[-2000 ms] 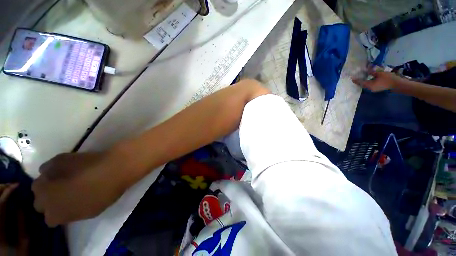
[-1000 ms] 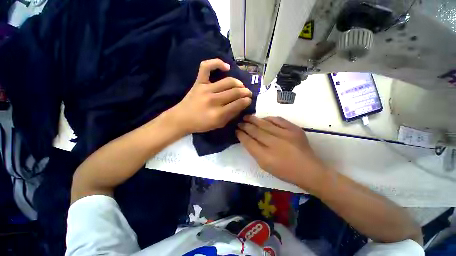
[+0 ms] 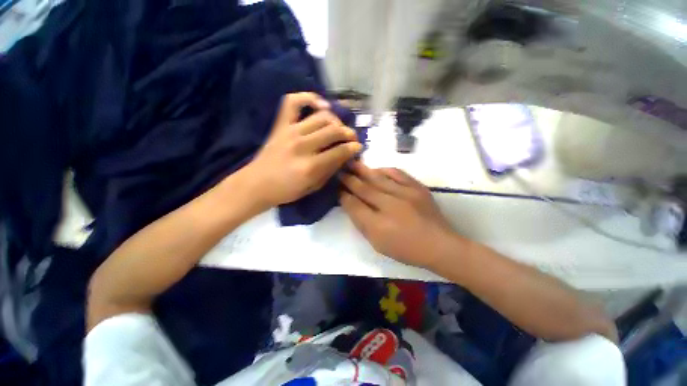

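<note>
A dark navy garment piece [image 3: 196, 113] is heaped left of the sewing machine [image 3: 603, 83], its right edge close to the needle area. My left hand [image 3: 305, 151] lies on the cloth with bent fingers, gripping it near that edge. My right hand [image 3: 392, 211] is beside it, its fingertips on the cloth's front edge, touching my left fingers. The presser foot and needle are blurred and partly hidden by cloth and fingers.
A smartphone [image 3: 505, 139] with a lit screen lies under the machine arm, a white cable running right from it. The white table edge [image 3: 346, 264] runs in front of my lap. Dark cloth hangs at lower left.
Two seconds ago the view faced right, with one forearm reaching across. Since one second ago, the view has shifted slightly and blurred; both hands keep nearly the same hold on the cloth.
</note>
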